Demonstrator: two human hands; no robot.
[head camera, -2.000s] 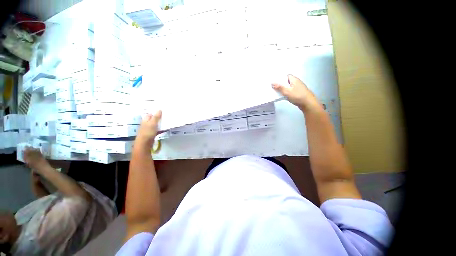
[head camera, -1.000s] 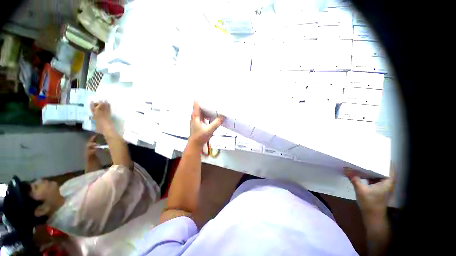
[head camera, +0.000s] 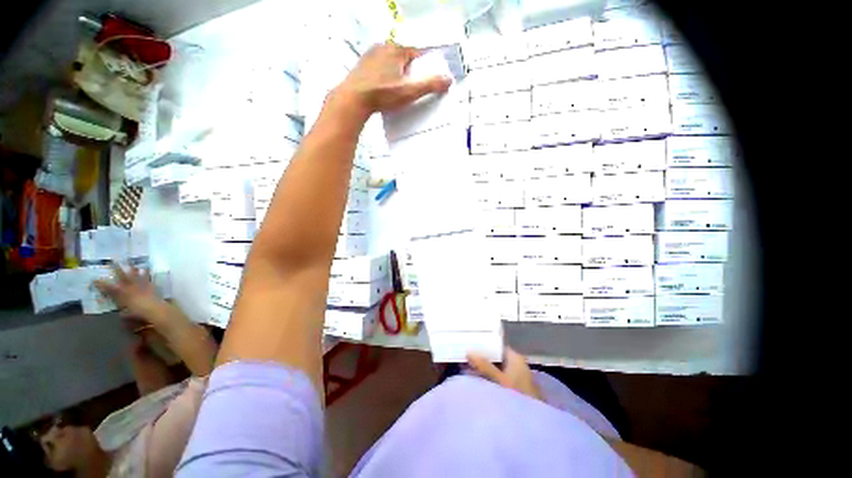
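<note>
A long bar of white product boxes runs from front to back above the table. My left hand grips its far end. My right hand holds its near end at the front table edge; part of this hand is hidden. To the right of the bar, many white boxes lie in rows and columns with fine print showing.
Scissors with red and yellow handles lie left of the bar. A blue piece lies further back. More white box stacks stand at left. Another person's hand is at boxes far left. Yellow dots show at the back.
The bar has swung from lying across to pointing front to back. My left hand has moved to the back, my right hand inward to the left. The rows at right are now uncovered.
</note>
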